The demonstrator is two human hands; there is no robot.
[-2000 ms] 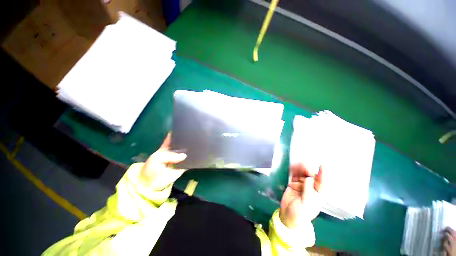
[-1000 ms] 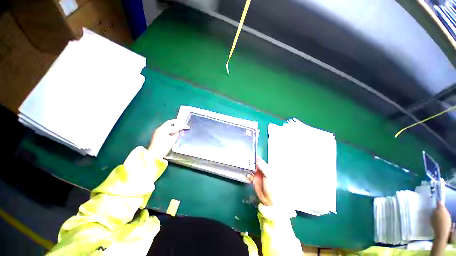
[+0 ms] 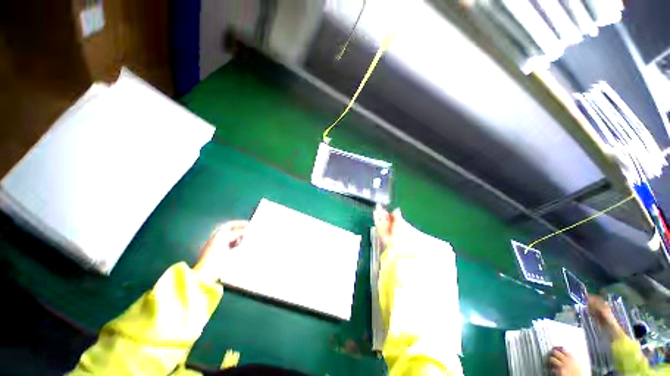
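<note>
A plain white tablet-sized piece (image 3: 297, 261) lies on the green bench in front of me, its thin dark edge showing along the front. My left hand (image 3: 222, 246) holds its left edge, thumb and fingers close together. A dark screen card with a white border and small light icons (image 3: 351, 175) lies at the back of the bench. My right hand (image 3: 386, 222) is stretched out over the right-hand white stack (image 3: 430, 286), its blurred fingertips at the card's lower right corner. I cannot tell whether they grip it.
A larger white stack (image 3: 110, 161) lies at the left, near brown cartons (image 3: 136, 44). A yellow strap (image 3: 360, 88) hangs down to the card. At the right, a person's hands (image 3: 604, 312) are at upright white pieces (image 3: 547, 345); another screen card (image 3: 530, 262) lies behind them. A loaded shelf is overhead.
The dark screen card has gone from the work piece to the back of the bench, and the work piece now shows plain white. My right hand has moved from its right edge forward to the card. The view has shifted.
</note>
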